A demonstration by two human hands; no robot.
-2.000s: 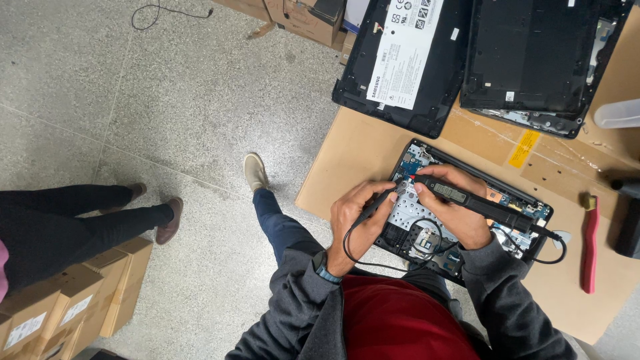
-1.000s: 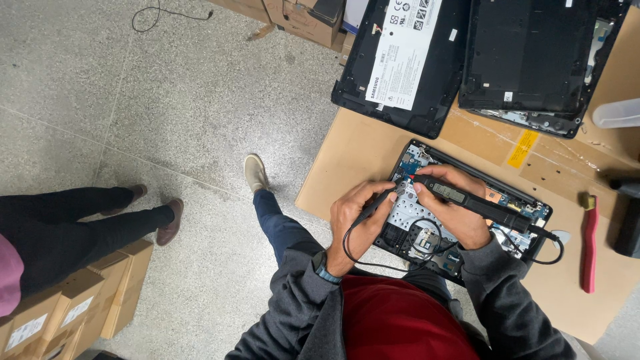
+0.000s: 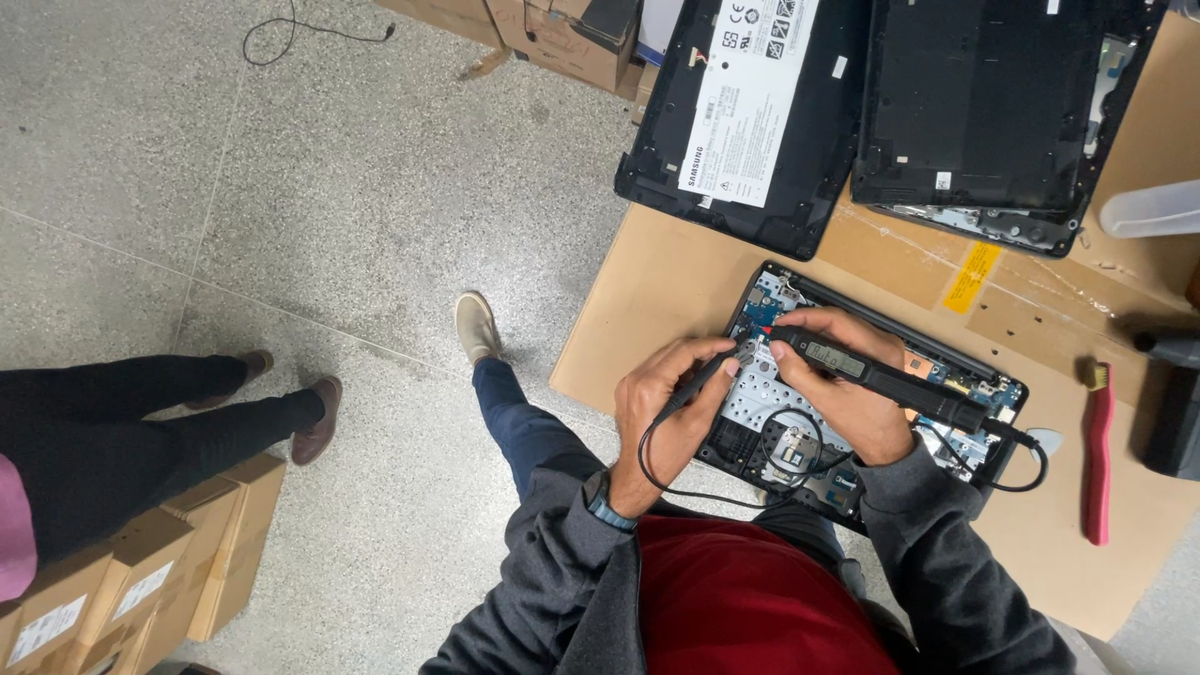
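Note:
An opened laptop base point(image 3: 750, 398) with its circuit boards exposed lies at the front edge of the cardboard-covered table. My right hand point(image 3: 844, 384) is closed around a black pen-type multimeter point(image 3: 872, 380) with a small display, its red-collared tip down at the blue board point(image 3: 761, 307) near the laptop's upper left. Between the thumb and fingers of my left hand point(image 3: 667, 412) is a black test probe point(image 3: 694, 382), its tip close beside the meter's tip. Whether both tips touch the board cannot be told. A black cable point(image 3: 647, 450) loops from the probe over the laptop towards the meter.
Behind the laptop lie a black cover bearing a white Samsung battery point(image 3: 750, 103) and another laptop part point(image 3: 975, 112). To the right are a red-handled brush point(image 3: 1099, 459), a white pick point(image 3: 1042, 441), a clear plastic container point(image 3: 1153, 208) and a black tool point(image 3: 1172, 412). A person point(image 3: 141, 412) stands left by cardboard boxes point(image 3: 230, 553).

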